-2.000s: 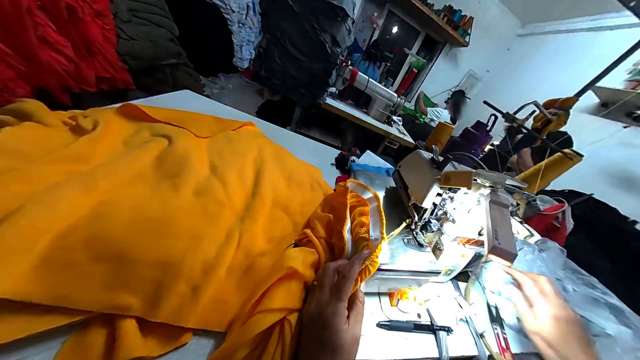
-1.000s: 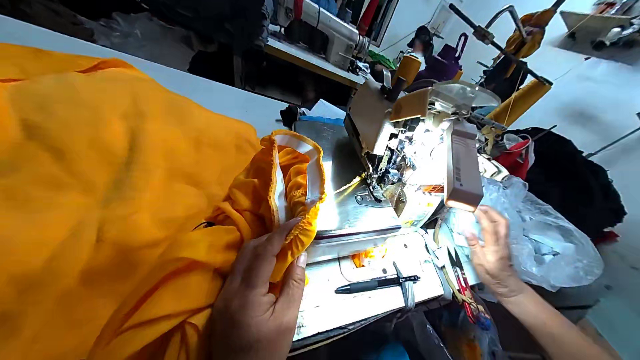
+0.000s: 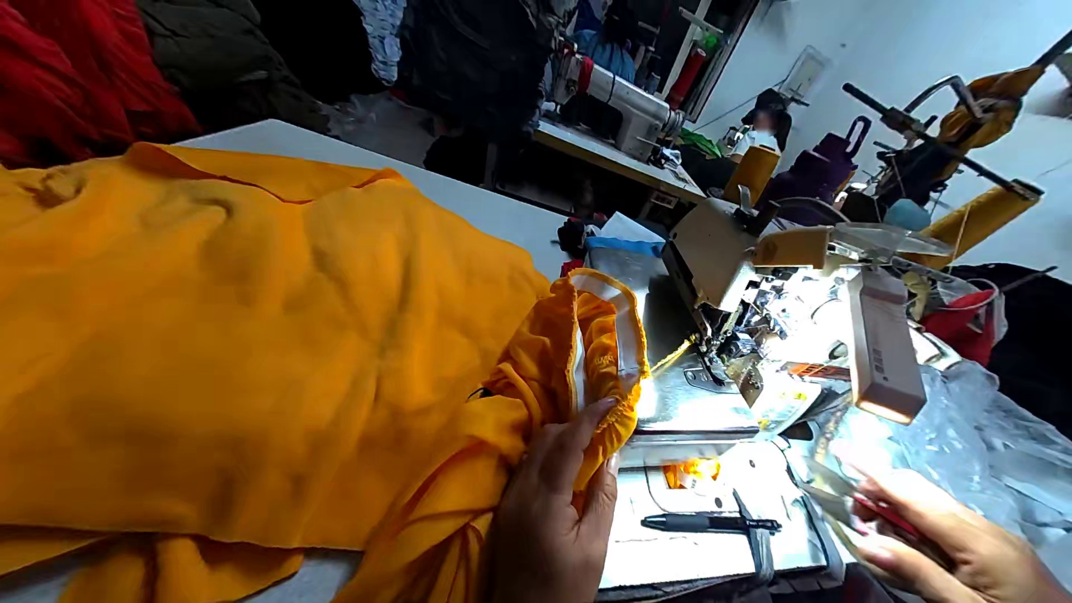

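Observation:
My left hand [image 3: 557, 502] pinches the gathered edge of an orange fabric piece [image 3: 599, 352] that has a white elastic band [image 3: 626, 335] along its opening. The rest of the orange cloth [image 3: 276, 352] spreads over the table to the left. Right of the left hand stands a serger sewing machine [image 3: 754, 335] with its cover open, and a yellow thread chain runs from its needle area toward the band. At the lower right, my right hand [image 3: 946, 536] is closed on a tool with red handles, blurred, apparently scissors or snips.
A black pen [image 3: 710, 523] lies on the white surface before the machine. A lit lamp [image 3: 886, 343] hangs at its right, beside crumpled clear plastic [image 3: 971, 435]. Thread cones and a purple bottle [image 3: 812, 180] stand behind. Another sewing machine [image 3: 620, 105] and a person [image 3: 760, 130] are farther back.
My right hand was empty beside the lamp one second ago; it has moved lower and now holds the red-handled tool, which lay at the machine's right. My left hand keeps its hold on the banded edge.

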